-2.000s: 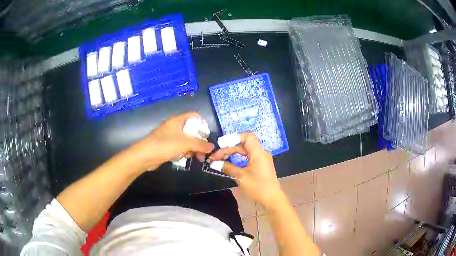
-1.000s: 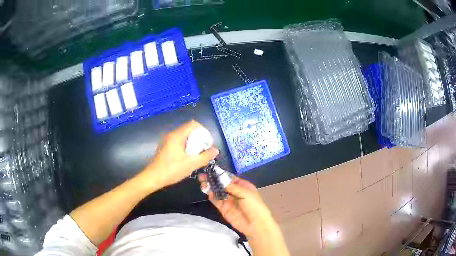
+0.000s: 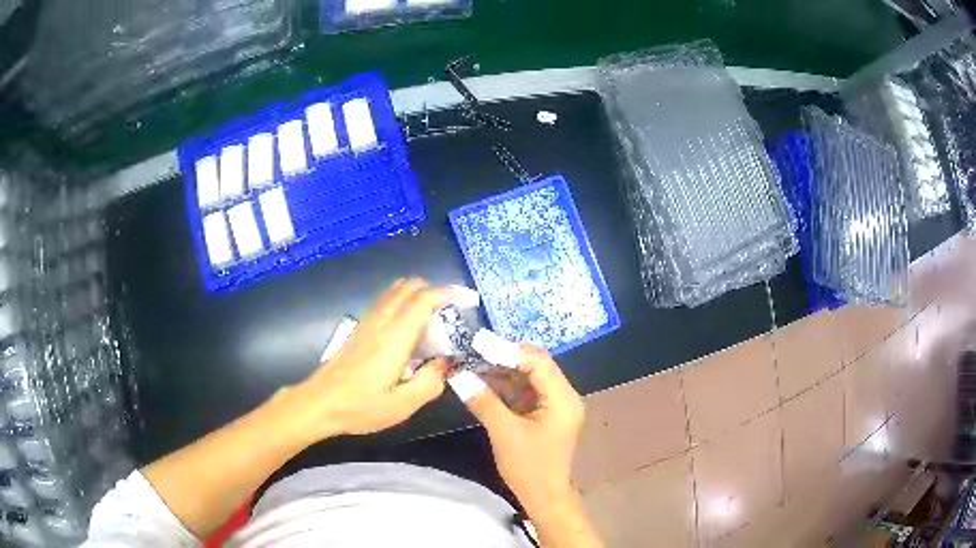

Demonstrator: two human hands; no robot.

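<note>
My left hand (image 3: 385, 364) and my right hand (image 3: 524, 401) meet in front of me, with white covers on fingertips. Between them they hold a dark slotted strip (image 3: 460, 337), blurred and partly hidden by the fingers. A white unit (image 3: 339, 337) shows beside my left hand, partly hidden behind it; I cannot tell if it is held. The small-parts tray (image 3: 532, 262), covered with silvery specks, lies just beyond my right hand. The blue pocket tray (image 3: 353, 203) at the left holds white units in two rows.
Dark strips (image 3: 476, 99) and a small white piece (image 3: 547, 117) lie behind the small-parts tray. An empty blister tray stack (image 3: 706, 182) stands at right, with more clear trays (image 3: 862, 214) beyond. Another blue tray (image 3: 396, 13) is at the top edge.
My hands have come closer together around the dark strip, and my right fingers have moved up onto it. The white unit beside my left hand has come into view. The camera view has shifted slightly.
</note>
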